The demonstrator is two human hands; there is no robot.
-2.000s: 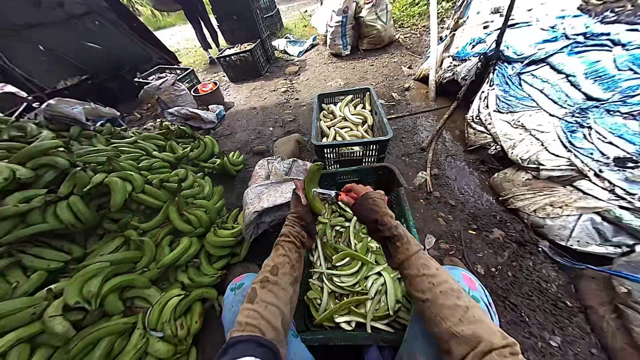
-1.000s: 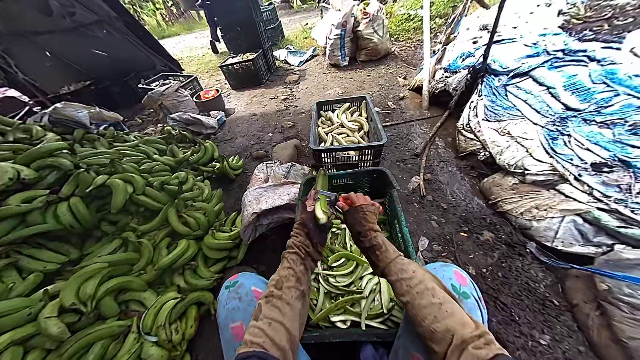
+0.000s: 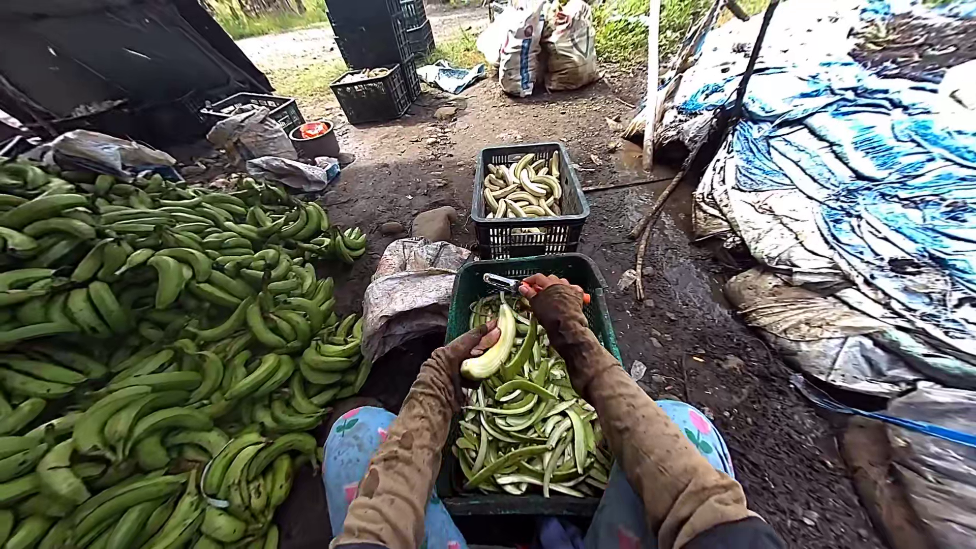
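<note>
My left hand (image 3: 474, 343) grips a plantain (image 3: 494, 347) whose visible side is pale and peeled, tilted over a green plastic crate (image 3: 602, 316) between my knees. Long green peel strips (image 3: 526, 435) fill much of that crate. In my right hand (image 3: 553, 293) is a peeler (image 3: 501, 282) with a metal head and an orange handle; its head points left, apart from the plantain. Just beyond, a black crate (image 3: 530, 227) contains peeled plantains (image 3: 526, 187).
Green plantains (image 3: 168, 343) form a large heap at left. A crumpled sack (image 3: 412, 293) and a stone (image 3: 435, 223) lie beside the crates. Blue-and-white tarpaulin (image 3: 854, 191) covers the right side, near a thin stick (image 3: 656, 213). Stacked crates (image 3: 370, 34) and full sacks (image 3: 568, 46) stand behind.
The plantain in my left hand showed green skin earlier and now shows a pale side. The peeler, close to it before, is now apart from it. The person's legs at the back have gone from view.
</note>
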